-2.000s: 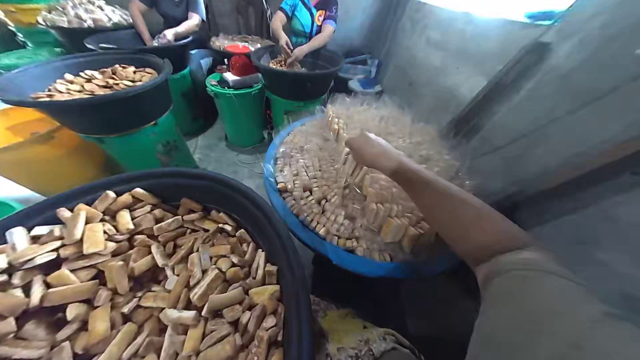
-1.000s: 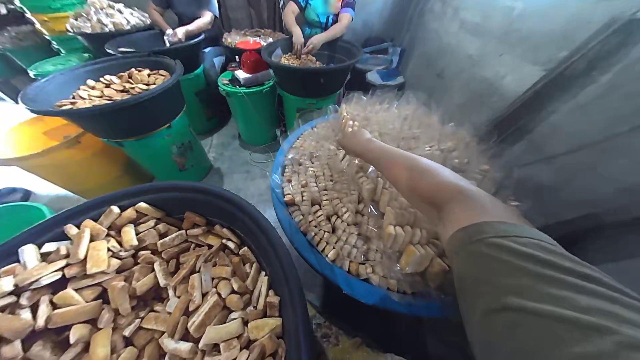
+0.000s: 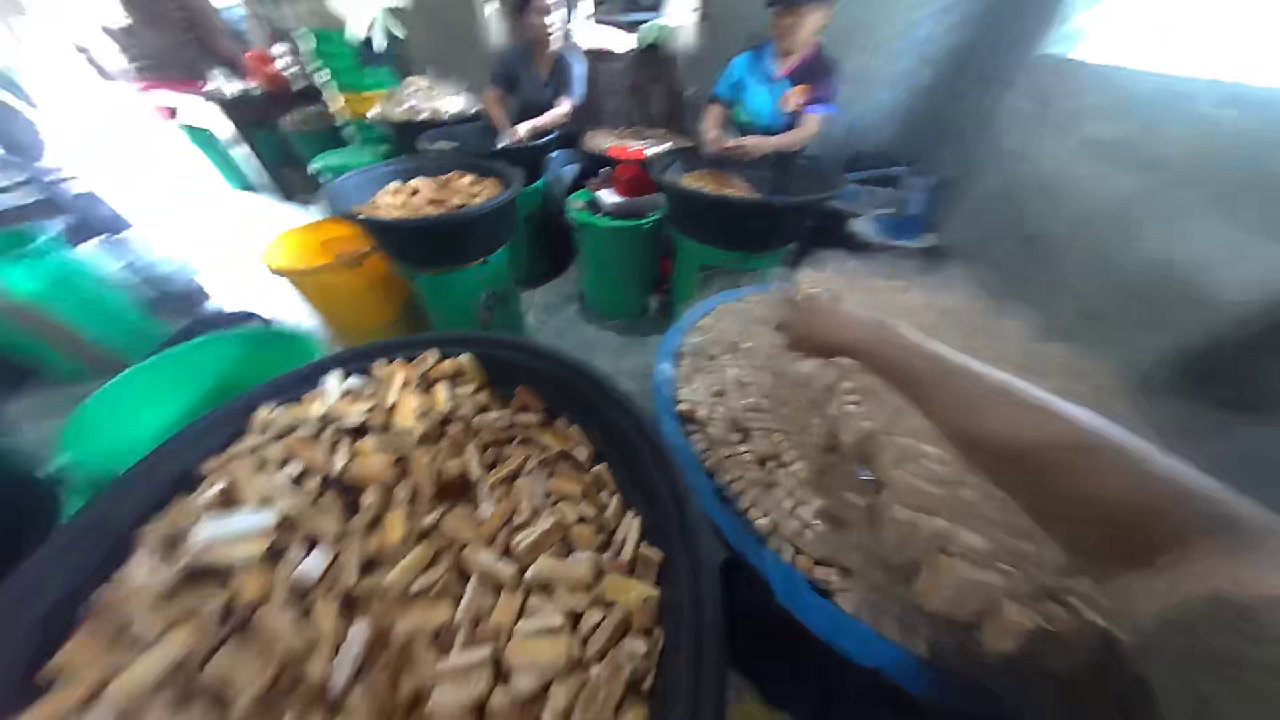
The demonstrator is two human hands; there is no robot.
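My right hand (image 3: 822,322), blurred, reaches over the far left part of a blue-rimmed tub (image 3: 664,375); whether it holds anything is unclear. Packed small baked pieces in clear plastic (image 3: 760,470) fill that tub, lined up in rows near its left side. To its left stands a large black tub (image 3: 705,600) heaped with loose, golden-brown baked sticks (image 3: 540,570), which look like biscuits or toasted bread. My left hand is out of the frame.
Behind are a black basin of baked pieces (image 3: 500,195) on a green bucket, a yellow bucket (image 3: 345,280), a green bucket (image 3: 618,260) and a green basin (image 3: 180,395). Two people sit at further basins (image 3: 740,222). A grey wall (image 3: 1130,200) rises at right.
The view has swung left, bringing more of the room's left side into sight. My right arm stays stretched over the blue-rimmed tub.
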